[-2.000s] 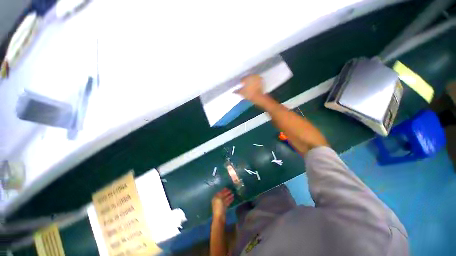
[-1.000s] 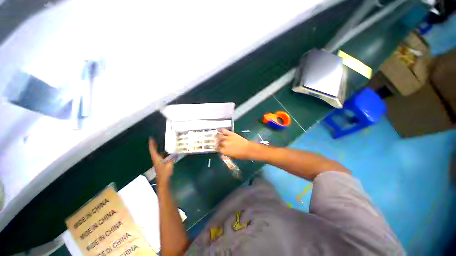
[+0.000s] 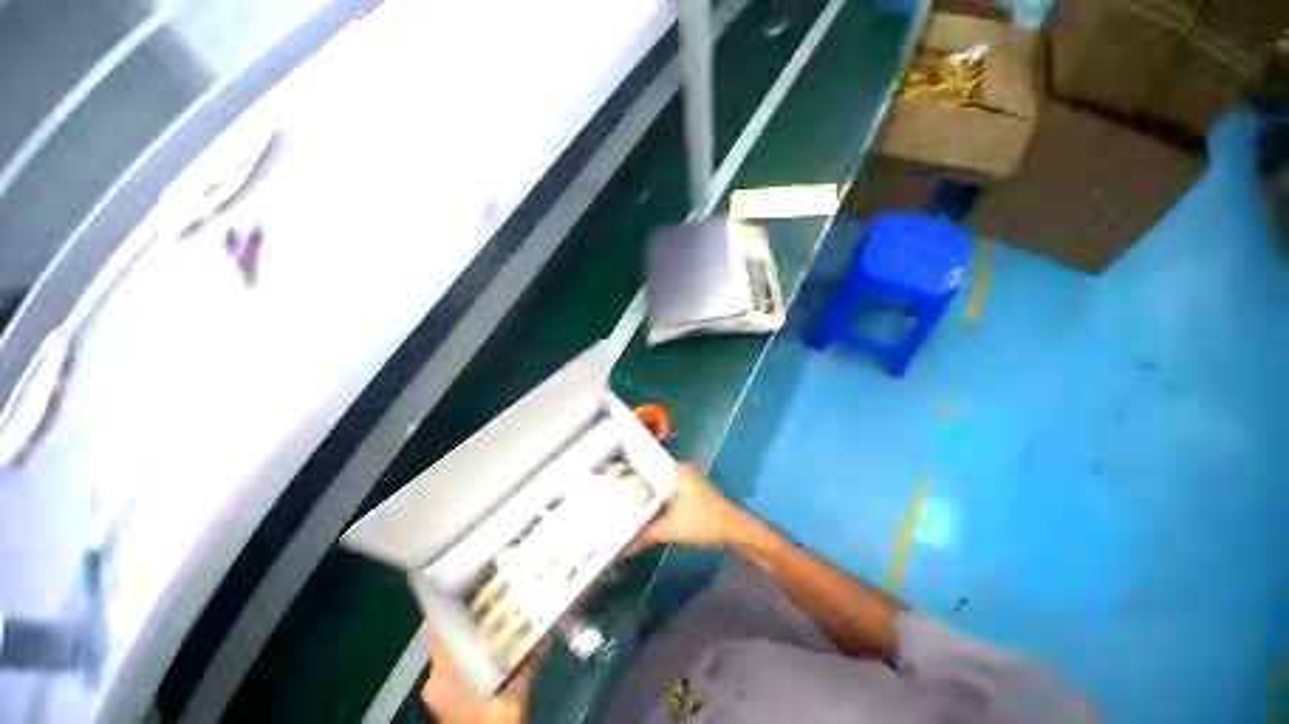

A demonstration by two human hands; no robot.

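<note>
An open white retail box (image 3: 488, 488) with its lid raised is held tilted above the green bench. Pale small items (image 3: 558, 545) lie in rows inside it. My right hand (image 3: 689, 509) grips the box's right end. My left hand (image 3: 474, 693) grips its lower left end, partly hidden by the box. The counting scale (image 3: 700, 276) stands on the bench beyond the box, with nothing on its plate. The orange tape dispenser (image 3: 652, 420) is mostly hidden behind the box's right corner.
A pale yellow sticker sheet (image 3: 785, 201) lies behind the scale. A blue plastic stool (image 3: 912, 262) stands on the blue floor to the right. An open carton (image 3: 961, 135) with gold-yellow pieces and other brown cartons (image 3: 1089, 184) are at the upper right. A white post rises near the scale.
The open box has been lifted off the bench and tilted, now between both hands. The view has turned right, so the scale, stool and cartons appear further left. The printed tan sheet is out of view.
</note>
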